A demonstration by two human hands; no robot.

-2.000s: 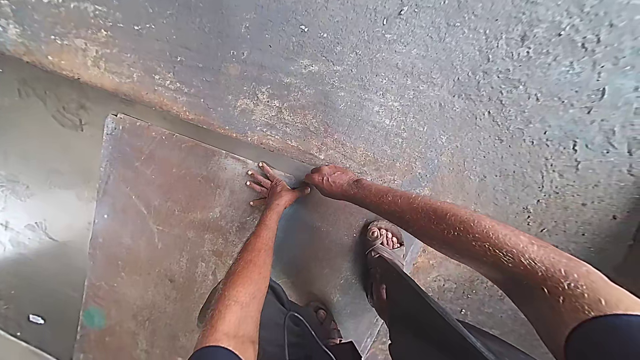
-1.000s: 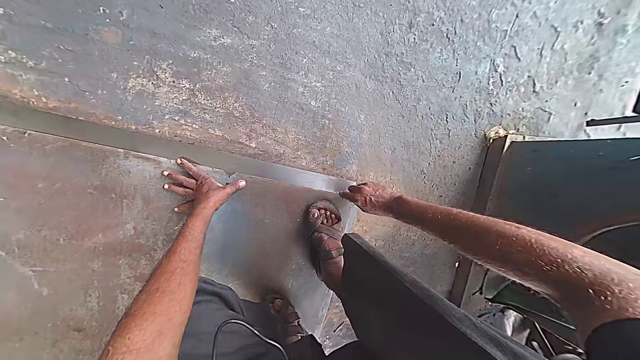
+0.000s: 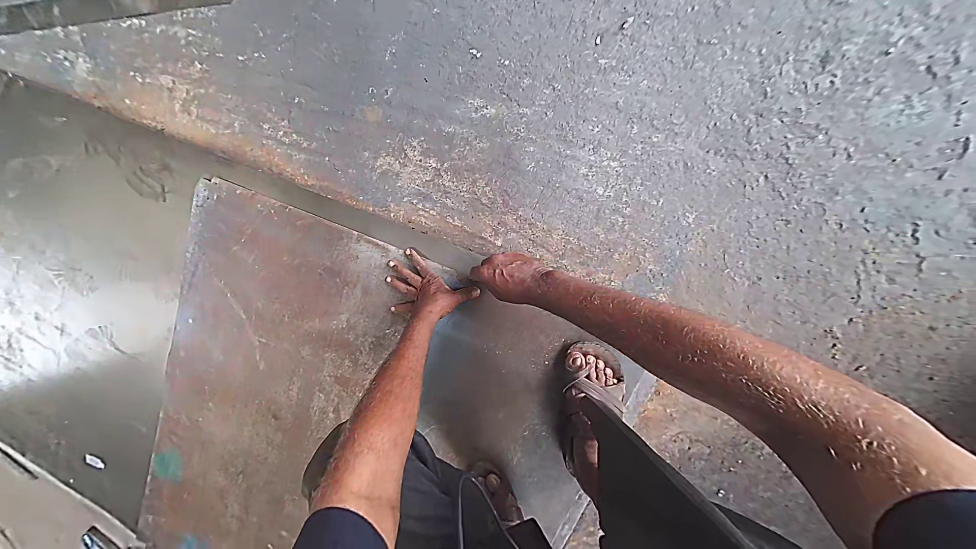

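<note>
A large brownish metal sheet (image 3: 267, 343) with green and blue paint spots lies over a greyer metal sheet (image 3: 91, 244) on the floor. Spread flat near the upper edge of the top sheet is my left hand (image 3: 431, 290), its fingers apart and nothing in it. Just to its right, almost touching its thumb, my right hand (image 3: 509, 277) is closed at the same edge; whether it pinches a small tool or the sheet is hidden. My sandalled foot (image 3: 595, 377) stands on the right part of the sheet.
Rough, stained concrete floor (image 3: 724, 152) stretches above and to the right of the sheets. A small white scrap (image 3: 94, 461) lies on the lower sheet at the left. A dark metal edge (image 3: 99, 11) crosses the upper left corner. My other foot (image 3: 499, 496) is close below.
My right hand has moved left along the sheet's edge, from near its right corner to beside my left hand. The view has shifted left.
</note>
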